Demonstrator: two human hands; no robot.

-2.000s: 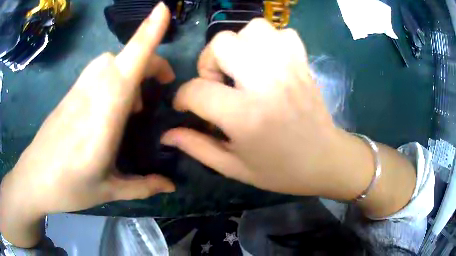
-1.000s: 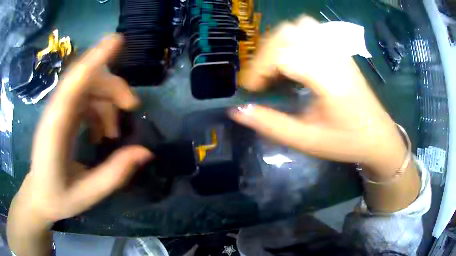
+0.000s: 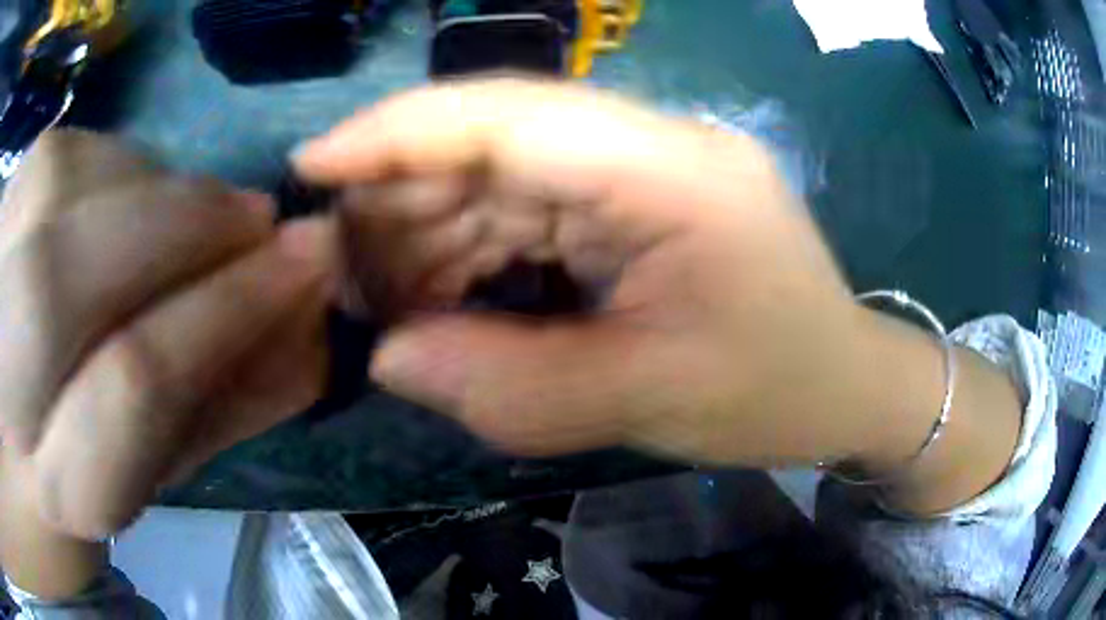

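My left hand [image 3: 182,303] is at the left, blurred, its fingers pinched together at the middle left. My right hand [image 3: 582,267] is at the centre, its fingers curled and its thumb below them, fingertips close to the left hand's. A dark piece [image 3: 352,345] shows between the two hands; blur and fingers hide its outline and which hand grips it. The fixture seen earlier on the bench is hidden behind the hands.
Stack of black pieces [image 3: 279,42] and stack of modules [image 3: 500,42] with orange tails lie at the top. Loose modules with gold tails [image 3: 61,30] are top left. A white sheet [image 3: 864,22] and tweezers [image 3: 955,87] are upper right.
The hands, apart over the fixture one second ago, are now close together. The left fingers have closed from a spread pose. The view has shifted, so the stacks sit higher in the picture.
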